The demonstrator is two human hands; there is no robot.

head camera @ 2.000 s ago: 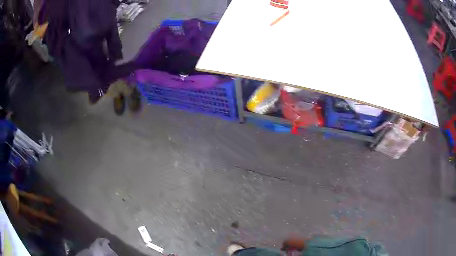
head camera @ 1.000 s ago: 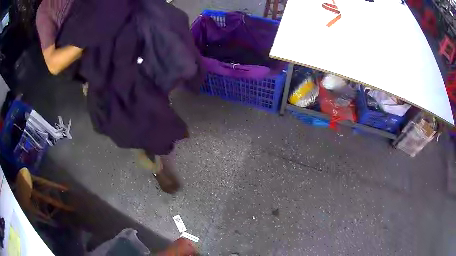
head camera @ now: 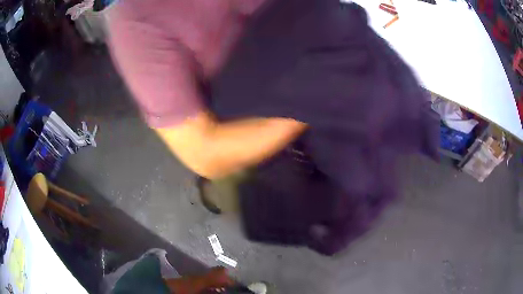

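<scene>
Neither of my hands shows clearly. At the bottom edge are a green cloth point(head camera: 137, 277) and a blurred reddish-brown shape point(head camera: 200, 281); I cannot tell which body part the shape is. Nearest in front of me, another person in a pink short-sleeved top point(head camera: 166, 74) carries a large bundle of dark purple garments point(head camera: 321, 74). The person's bare forearm point(head camera: 229, 146) is bent around the bundle. The bundle is blurred and hangs low over the floor. It hides the blue crate and part of the white table point(head camera: 459, 51).
Two white paper pieces point(head camera: 215, 245) lie on the grey floor. At the left are a wooden stool point(head camera: 38, 192), a blue crate with white hangers point(head camera: 57, 135) and a white table edge point(head camera: 34, 252) with a yellow piece. Boxes point(head camera: 484, 161) stand under the right table.
The person with the dark garments has come closer and moved right across the view, now covering the crate seen before. The green cloth and reddish-brown shape remain at the bottom edge.
</scene>
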